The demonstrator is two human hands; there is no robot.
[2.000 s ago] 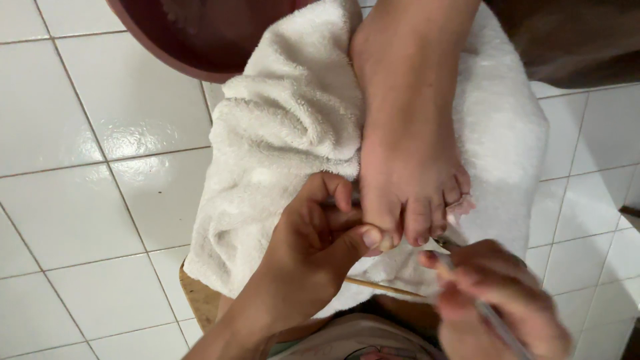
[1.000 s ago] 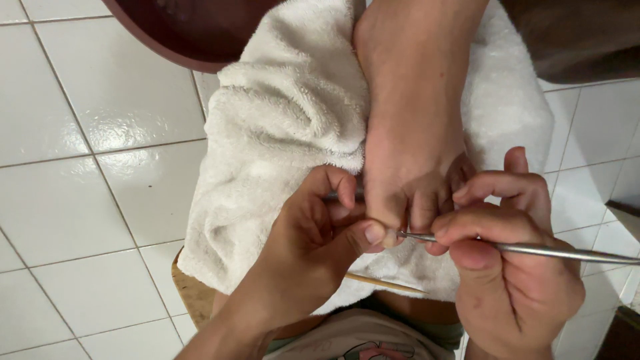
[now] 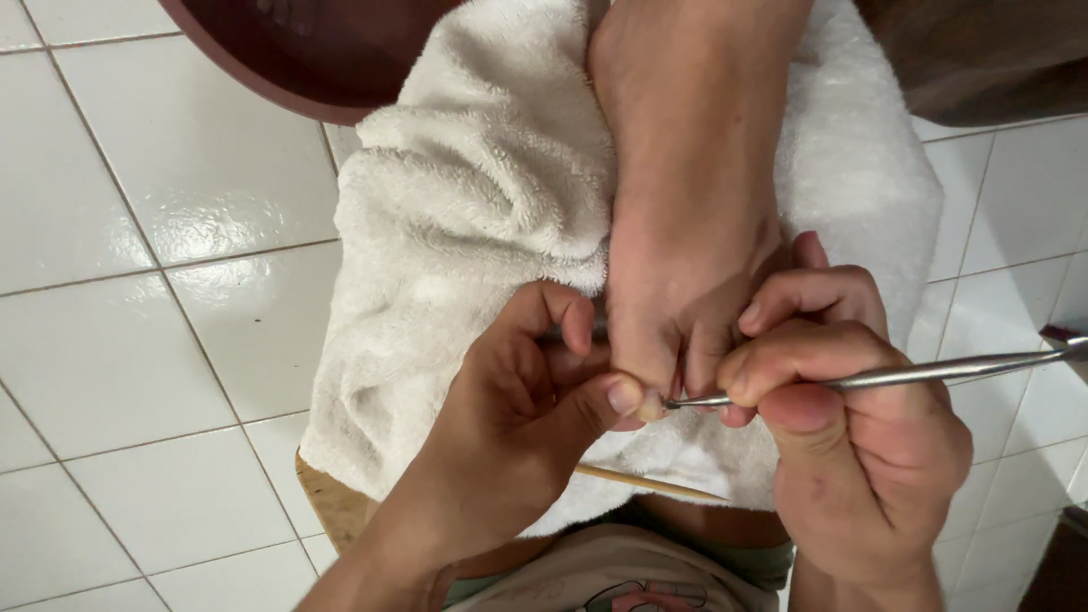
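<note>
Another person's bare foot (image 3: 697, 187) rests on a white terry towel (image 3: 459, 212), toes toward me. My left hand (image 3: 527, 416) grips the big toe (image 3: 646, 370), its thumb pressed beside the nail. In my right hand (image 3: 850, 408) is a metal cuticle pusher (image 3: 926, 371), held like a pen, its small tip at the edge of the big toenail. Some fingers of that hand lie against the smaller toes. A thin wooden stick (image 3: 650, 483) lies on the towel below the toes, partly hidden by my left hand.
A dark red basin (image 3: 246, 72) stands on the white tiled floor (image 3: 229, 331) at the upper left. A wooden corner (image 3: 327, 501) shows under the towel. A dark brown object (image 3: 986, 59) is at the upper right, and my clothed lap (image 3: 595, 569) is at the bottom.
My right hand was lower and blurred two seconds ago; it has moved up, and the tool's tip has come to the big toenail. My left hand has stayed on the toe.
</note>
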